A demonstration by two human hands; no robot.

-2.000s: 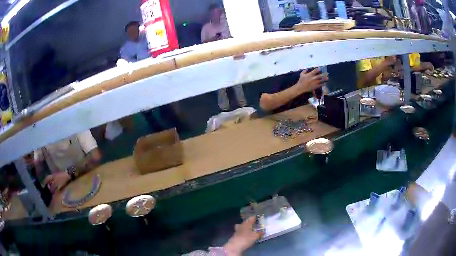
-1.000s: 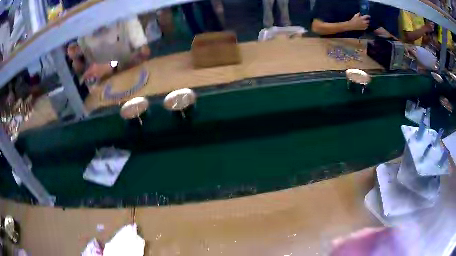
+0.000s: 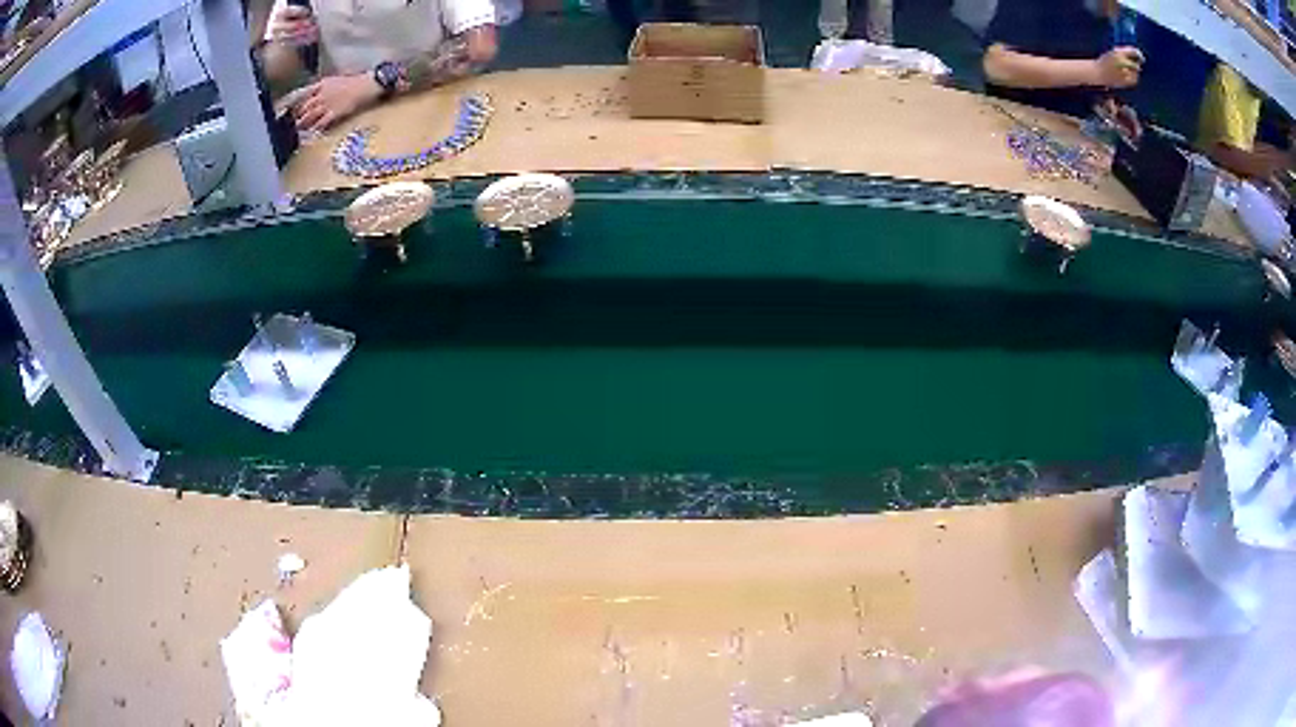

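A blurred pink shape [image 3: 1030, 702] is cut off by the bottom edge at right; I cannot tell whether it is my right hand or a thing. My left hand is not in view. Beside the shape at right, white plates [image 3: 1177, 575] are piled on the bench, with a pegged white plate [image 3: 1262, 462] tilted among them. A separate white fixture plate [image 3: 282, 372] with upright pegs lies on the green belt at left. Crumpled white paper [image 3: 363, 651] with pink stains nearby lies on the near bench at lower left.
Round discs on short legs stand on the belt's far side: two at left [image 3: 525, 203] and one at right [image 3: 1056, 223]. A slanted metal post [image 3: 68, 355] stands at left. An open cardboard box [image 3: 697, 74] and a blue-grey curved strip [image 3: 415, 148] lie on the far bench. People work behind it.
The view has swung down towards the near bench. My left hand was at a pegged plate two seconds ago and is out of view now. The left plate and discs appear higher in the picture.
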